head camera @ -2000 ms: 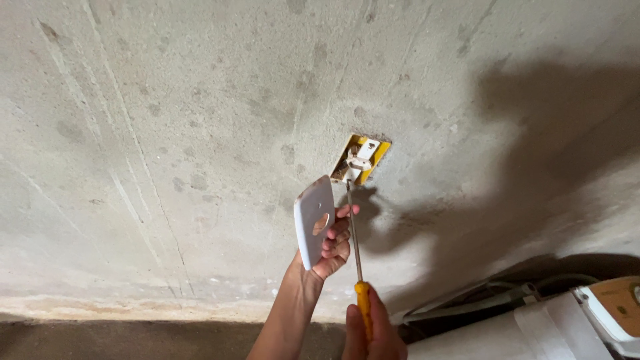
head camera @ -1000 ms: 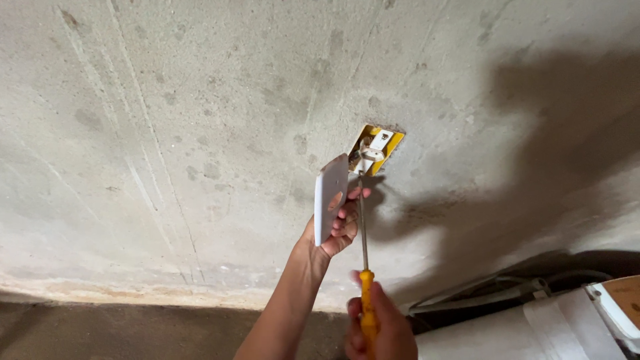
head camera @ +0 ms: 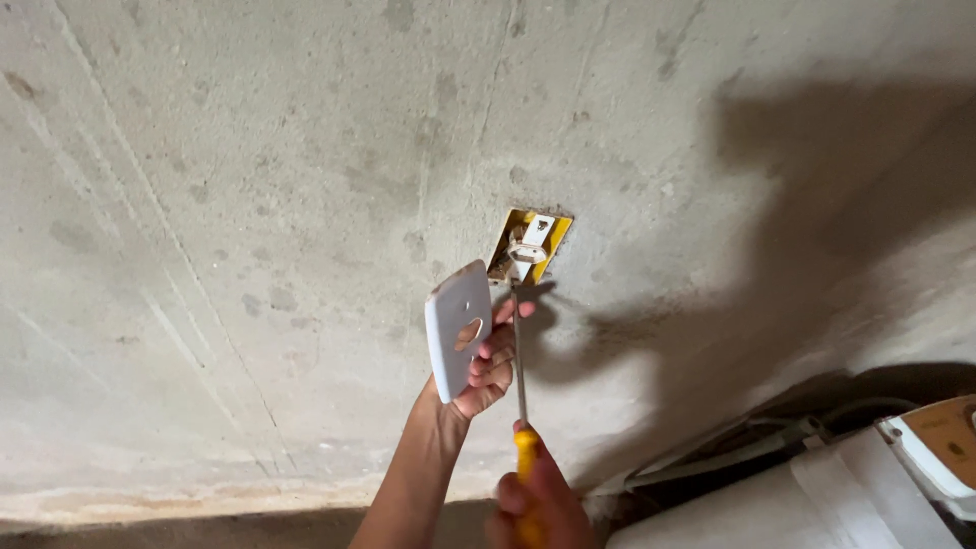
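Observation:
A yellow electrical wall box [head camera: 563, 229] is set in the concrete wall, with a white socket module [head camera: 526, 252] inside it. My left hand [head camera: 494, 370] holds a white plastic cover plate [head camera: 453, 358], tilted, just below and left of the box. The plate has an oblong opening in its middle and a small screw hole. My right hand [head camera: 543, 496], partly blurred, grips the yellow handle of a screwdriver [head camera: 520, 366]. Its long metal shaft passes beside my left fingertips, and its tip is at the lower end of the socket module. The tip itself is hard to make out.
The rough concrete wall [head camera: 305, 191] fills most of the view, with a dark shadow over its right side. At the lower right lie a large white cylindrical object [head camera: 778, 496], a white-and-brown part [head camera: 942, 442] and grey hoses or cables [head camera: 724, 461]. Floor [head camera: 191, 534] shows along the bottom.
The cover plate in my left hand has changed its tilt: its face and opening show more than one second ago. The screwdriver stays at the lower end of the socket module.

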